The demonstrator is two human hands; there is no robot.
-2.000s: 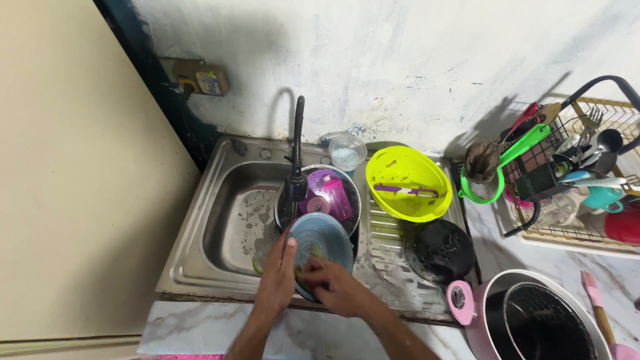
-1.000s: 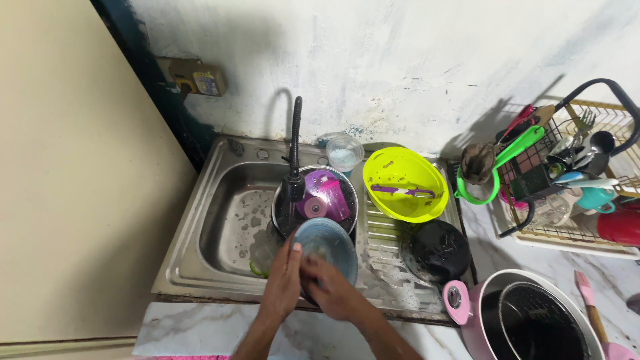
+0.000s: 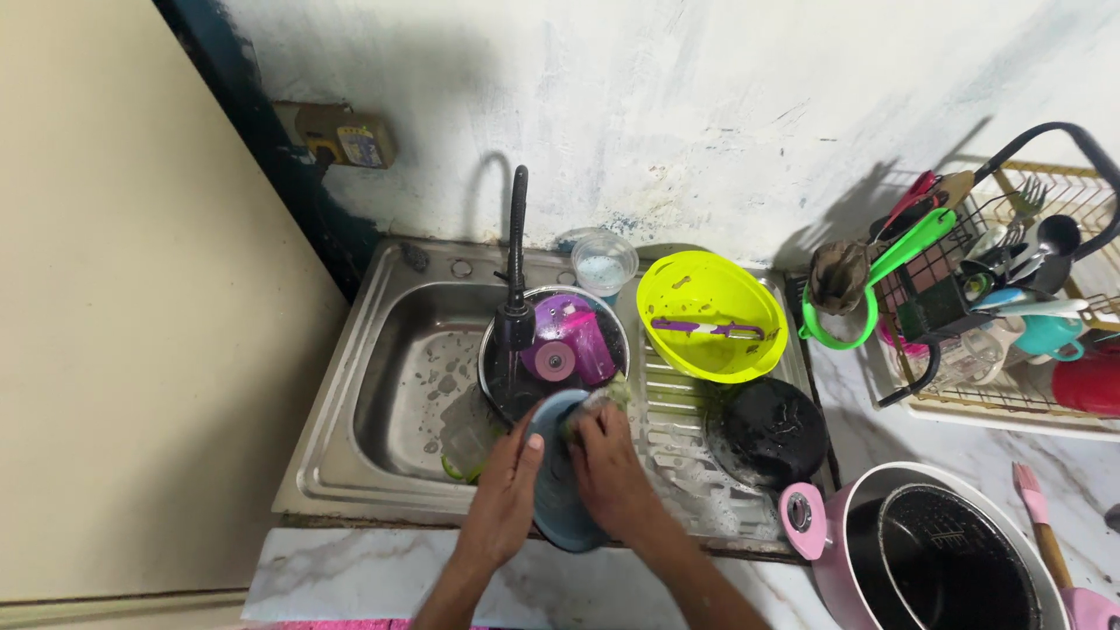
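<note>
A blue-grey bowl (image 3: 560, 490) is tilted at the sink's front edge, with my left hand (image 3: 503, 494) gripping its left rim. My right hand (image 3: 608, 472) presses a wet, greenish-white sponge or scrubber (image 3: 604, 401) against the bowl's upper right rim; its exact kind is unclear. Just behind the bowl, a pot (image 3: 626, 328) under the black flexible faucet (image 3: 516, 297) holds a purple lid-like piece (image 3: 547, 328) and a pink-purple plastic item (image 3: 595, 350). A clear container with a green edge (image 3: 468, 451) lies in the basin, partly hidden by my left hand.
On the drainboard (image 3: 661, 402) are a yellow-green basin (image 3: 726, 297) with a purple-handled peeler (image 3: 709, 329) and an upturned black pan (image 3: 770, 433). A clear tub (image 3: 604, 262) stands behind. To the right are a pink pot (image 3: 840, 542), a pink-tipped brush (image 3: 1032, 499) and a dish rack (image 3: 1006, 411).
The bowl has been tipped more steeply onto its side. My right hand has moved from the inside of the bowl up to its right rim, where the sponge or scrubber now shows.
</note>
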